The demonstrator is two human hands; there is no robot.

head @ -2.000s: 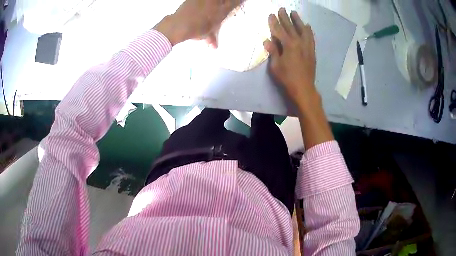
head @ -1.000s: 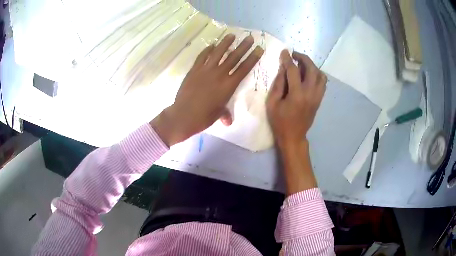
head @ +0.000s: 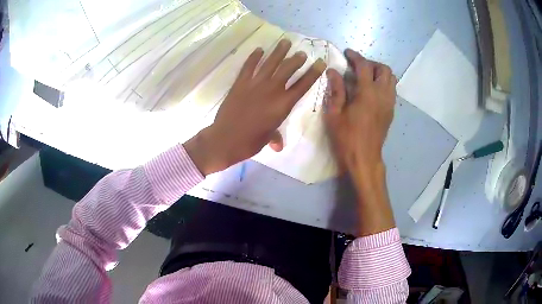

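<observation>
The slashed-and-spread pattern [head: 184, 53], a sheet with a fan of cream-yellow strips and ruled lines, lies on the tabletop from the upper left to the centre. A white pattern piece [head: 303, 154] with short dark marks lies at its right end. My left hand [head: 258, 104] lies palm down across the fan and the piece, fingers apart, holding nothing visible. My right hand [head: 362, 104] rests on the piece's right edge with its fingers bent; whether it pinches the edge or holds something is hidden.
At right are a loose white sheet [head: 437, 83], a dark and white pen [head: 443, 196], a green-handled tool [head: 487, 149], a tape roll [head: 511, 187] and black-handled scissors [head: 512, 223]. A brown and cream bundle [head: 490, 53] is at upper right. A dark grey block [head: 47, 94] is at left.
The view has tilted and brightness has dropped, showing more of the fan. My left hand has come down flat beside my right hand. Since one second ago my right fingers have shifted slightly.
</observation>
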